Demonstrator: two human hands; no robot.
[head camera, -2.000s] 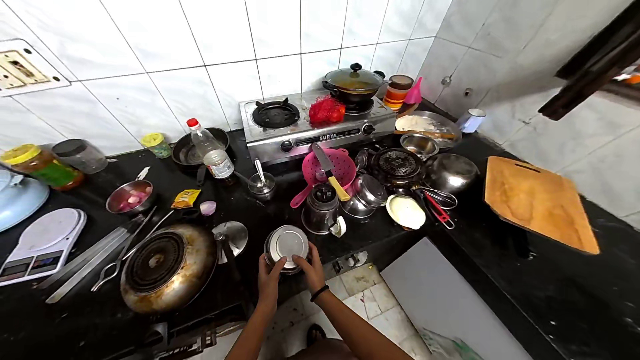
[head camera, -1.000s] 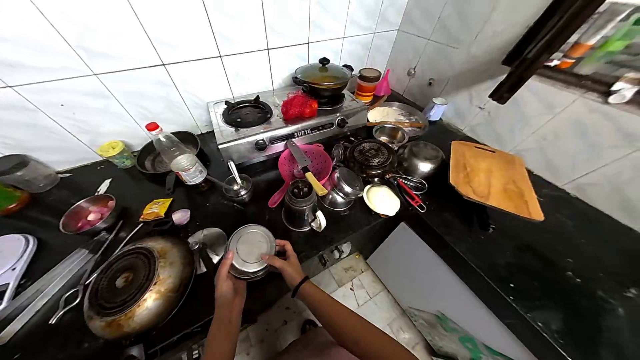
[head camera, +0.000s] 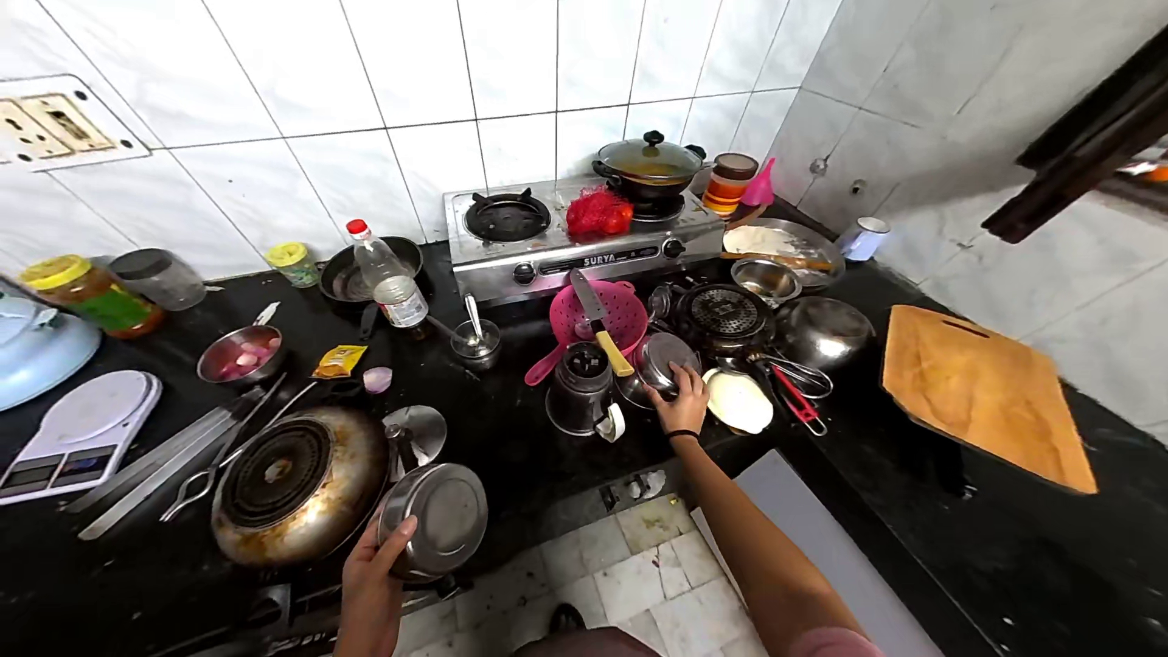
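Near the counter's front edge, my left hand (head camera: 379, 566) grips a round steel bowl (head camera: 445, 516) by its side, the base facing up. My right hand (head camera: 680, 401) reaches across to another steel bowl (head camera: 664, 360), its fingers on the side; whether they grip it is unclear. Left of that bowl stand a steel mixer jar (head camera: 579, 392) and a pink colander (head camera: 620, 315) with a yellow-handled knife (head camera: 602, 328) lying across it. A white flat disc (head camera: 739, 401) lies right of my right hand. Beside my left hand an upturned, scorched pan (head camera: 356, 474) rests on the counter.
A two-burner gas stove (head camera: 584, 260) stands at the wall, bearing a lidded black wok (head camera: 650, 173). A plastic bottle (head camera: 392, 283) leans near a black pan. Tongs and a kitchen scale (head camera: 96, 420) lie left; a wooden board (head camera: 985, 392) lies right. A red-handled whisk (head camera: 798, 401) lies beyond the disc.
Both hands were on the steel bowl earlier. My right hand has let go of it and moved right to the other bowl; my left hand has carried its bowl left, beside the scorched pan.
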